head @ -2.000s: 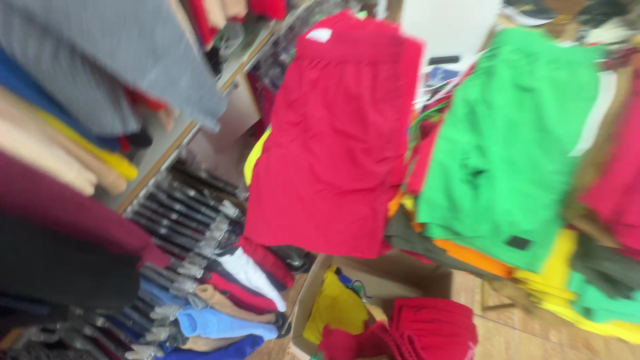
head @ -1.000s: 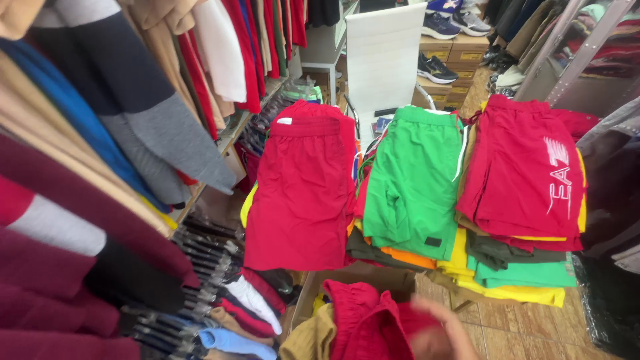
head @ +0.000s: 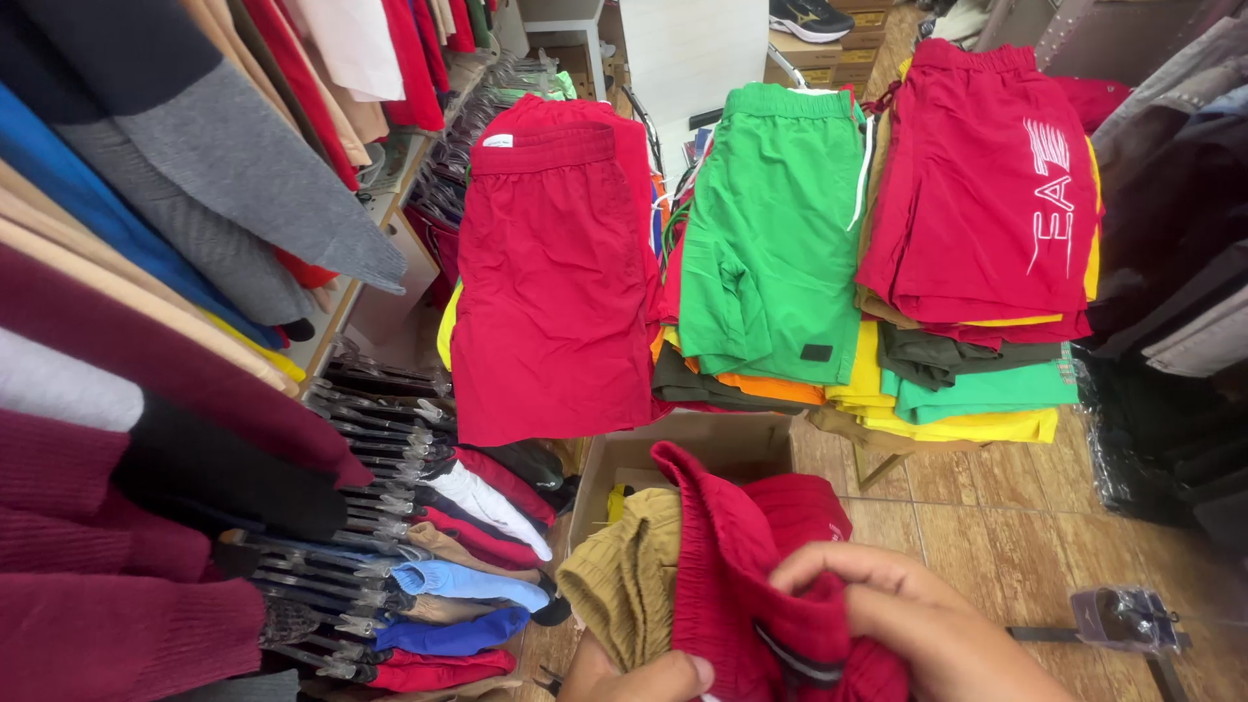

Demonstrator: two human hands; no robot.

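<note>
At the bottom centre, my right hand [head: 897, 609] pinches the waistband of red shorts [head: 726, 546]. My left hand [head: 639, 678], cut off by the lower edge, grips the same red shorts together with khaki shorts [head: 624, 570], whose gathered waistband shows. Behind them stands a cardboard box [head: 702, 439], with more red cloth over it. Above the box lie three piles of folded shorts: red shorts [head: 556, 292] on the left, green shorts [head: 775, 244] in the middle, and red shorts with white print [head: 975, 185] on the right.
Sweaters [head: 195, 146] hang at the upper left. Below them is a row of clip hangers with shorts [head: 468, 575]. A white panel [head: 692, 58] stands behind the piles. Dark garments [head: 1170, 253] hang at the right over wood-look floor tiles [head: 1024, 546]; a shoe [head: 809, 18] sits on boxes.
Both hands now show on the red and khaki shorts; one second ago only one blurred hand was visible beside them. The khaki shorts have come up above the box. The view has moved closer.
</note>
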